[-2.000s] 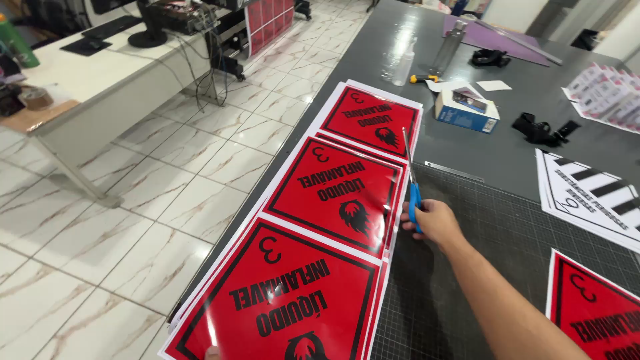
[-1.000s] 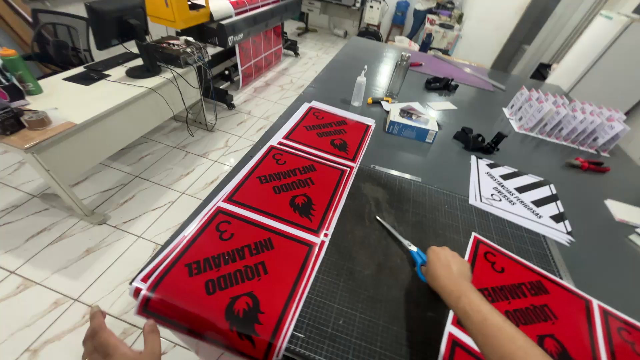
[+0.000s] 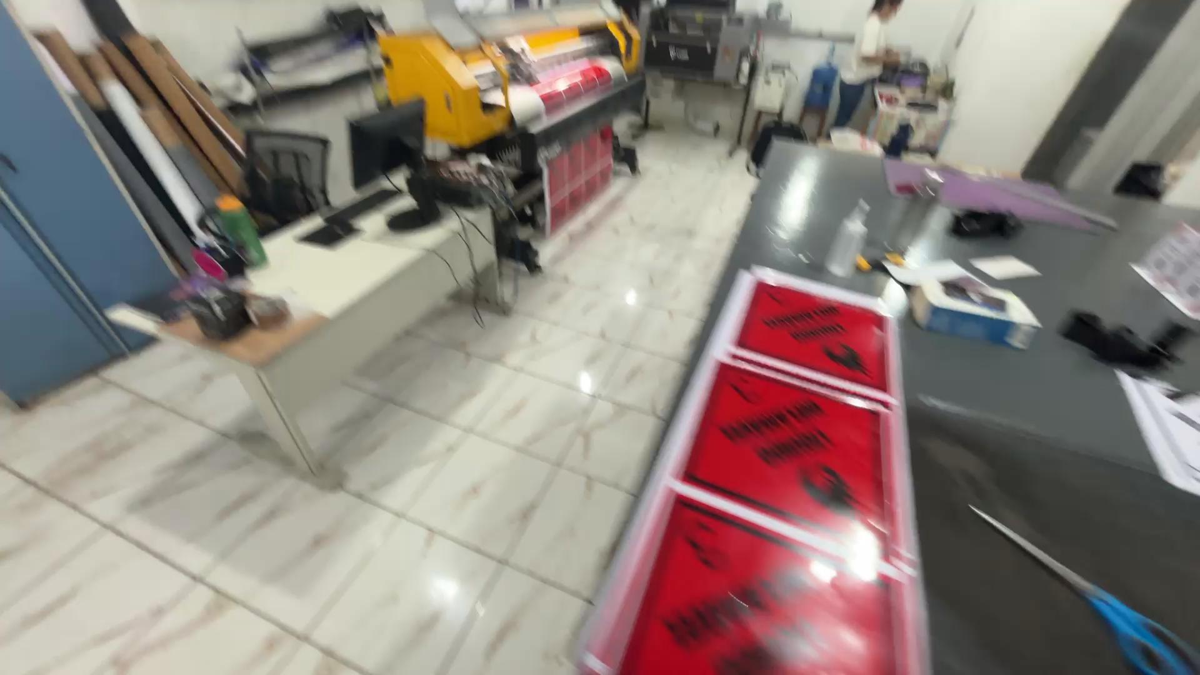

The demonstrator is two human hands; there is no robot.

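Observation:
Neither my left hand nor my right hand is in the frame. A pair of scissors with blue handles [image 3: 1130, 623] lies at the lower right on the dark cutting mat [image 3: 984, 469], blades pointing up and left. To the left of the scissors, a stack of red printed sign sheets [image 3: 792, 431] with white borders runs along the table's left edge. The signs bear black lettering and a flame mark, blurred here.
A squeeze bottle [image 3: 848, 242], a blue and white box [image 3: 975, 314] and a black strap-like object [image 3: 1120, 339] sit on the grey table [image 3: 806, 187]. Left stands a white desk [image 3: 347, 281]; behind it, a yellow wide-format printer [image 3: 436, 89]. A person [image 3: 867, 56] stands far back.
Both hands have left the view; my right hand was on the scissors a second ago, and they now lie on the mat. The view has swung left.

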